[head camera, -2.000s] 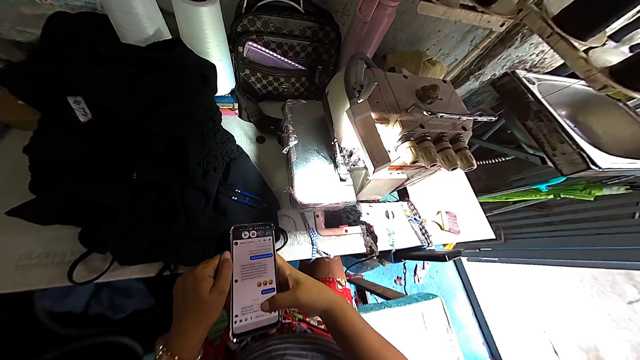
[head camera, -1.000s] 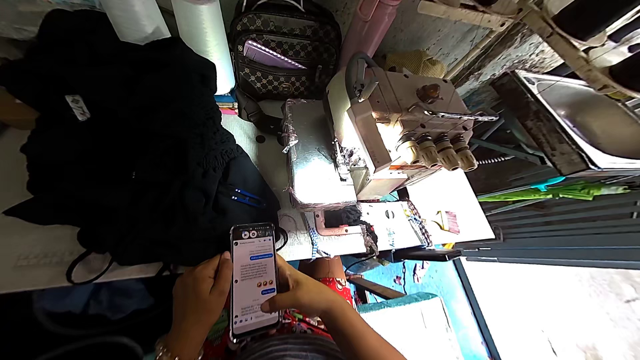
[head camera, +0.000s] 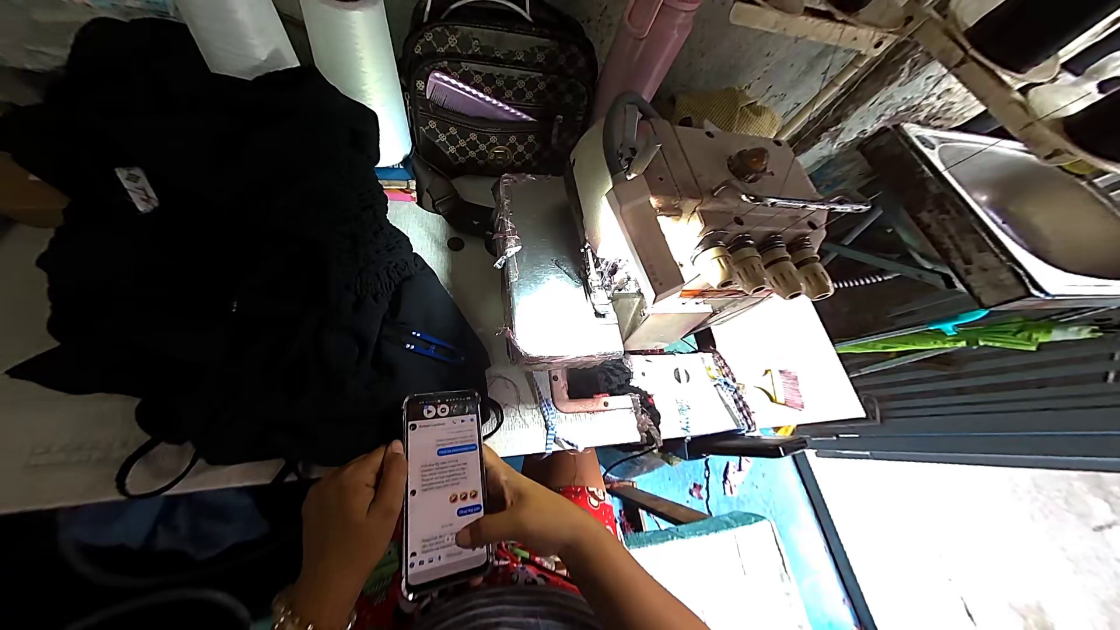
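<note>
A smartphone (head camera: 444, 490) with a chat on its lit screen is held upright over my lap, at the table's front edge. My left hand (head camera: 354, 525) grips its left side, with a bracelet at the wrist. From the right, my right hand (head camera: 525, 516) holds the other side, its thumb over the lower screen. Just beyond the phone lies a heap of black fabric (head camera: 201, 245) with a white tag (head camera: 136, 190). Blue thread snips (head camera: 430, 346) rest on the fabric's near right part. The fingers behind the phone are hidden.
An overlock sewing machine (head camera: 691, 210) stands right of centre on the worktable (head camera: 472, 262). Behind are a patterned backpack (head camera: 499, 96), large white thread cones (head camera: 359, 79) and a pink bottle (head camera: 643, 52). A small brush (head camera: 785, 389) lies at the right; a metal basin (head camera: 1041, 201) stands beyond.
</note>
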